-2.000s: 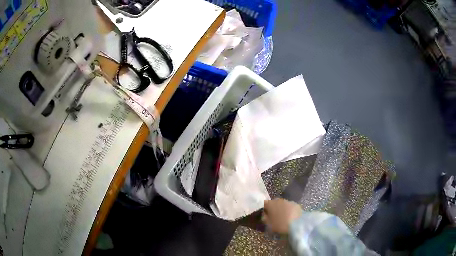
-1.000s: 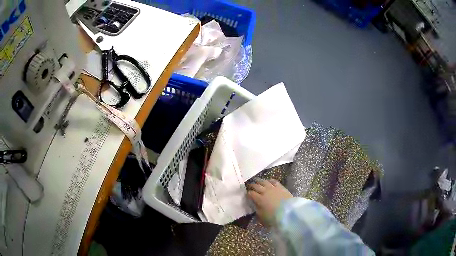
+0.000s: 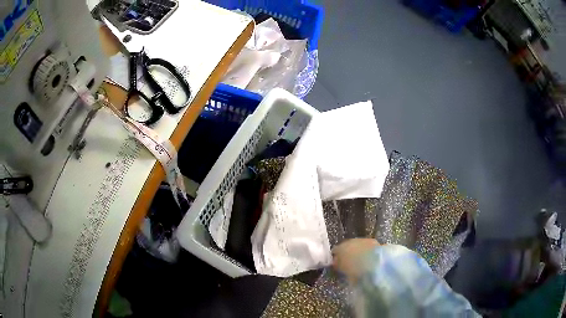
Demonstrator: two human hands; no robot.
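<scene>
White paper pieces [image 3: 298,230], one with printed marks, lie bent over the white basket [image 3: 214,186] and its right rim. My right hand [image 3: 355,256], in a pale blue sleeve, is slightly blurred and reaches in from the lower right. Its fingertips close on the lower right corner of the paper. Brown-gold speckled cloth [image 3: 428,192] and grey speckled cloth [image 3: 392,197] spread beside the basket, under and beyond my hand. Dark cloth [image 3: 241,227] stands inside the basket. My left hand is out of the picture.
At left is the white machine table [image 3: 80,230] with a wood-coloured edge, black-handled scissors [image 3: 156,93], small snips [image 3: 15,185] and a hanging tape measure [image 3: 158,149]. A blue crate [image 3: 304,22] with pale sheets stands behind the basket. Grey floor lies beyond.
My right hand has shifted slightly down and right from on the cloth to the paper's corner. The paper has bent and folded differently, its upper part turned further right.
</scene>
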